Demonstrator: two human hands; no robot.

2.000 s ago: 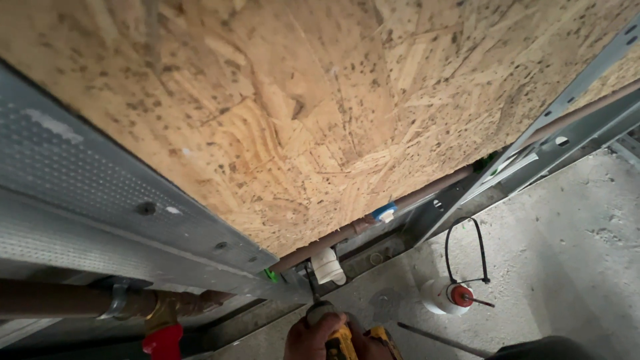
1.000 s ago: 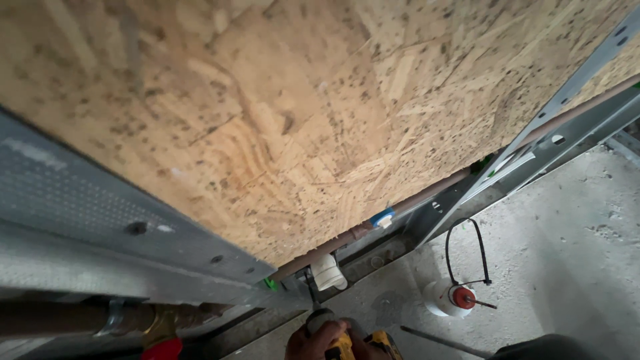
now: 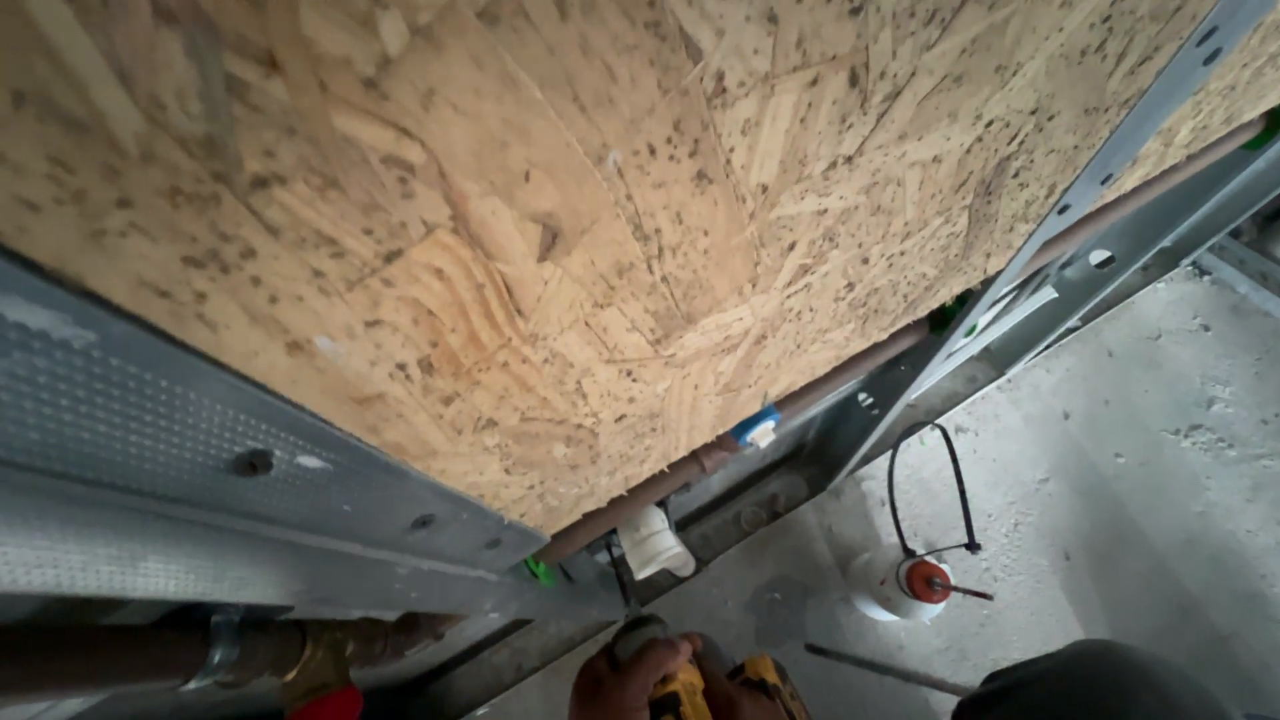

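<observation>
At the bottom edge of the head view, my left hand (image 3: 625,680) wraps the front of a yellow and black cordless power tool (image 3: 680,692). My right hand (image 3: 735,700) is close beside it on the tool's body, mostly cut off by the frame. From the tool's dark nose a thin bit (image 3: 627,592) points up to the foot of a metal stud (image 3: 585,590). Just right of the bit, a white plastic fitting (image 3: 655,543) sits under a brown pipe (image 3: 640,497). The bit's tip is hard to make out.
An OSB sheet (image 3: 600,250) fills the upper view. On the concrete floor (image 3: 1130,450) stand a white bottle with a red cap (image 3: 928,580) and a black loop, and a dark rod (image 3: 885,670) lies nearby. A pipe with a red-handled valve (image 3: 330,700) is lower left.
</observation>
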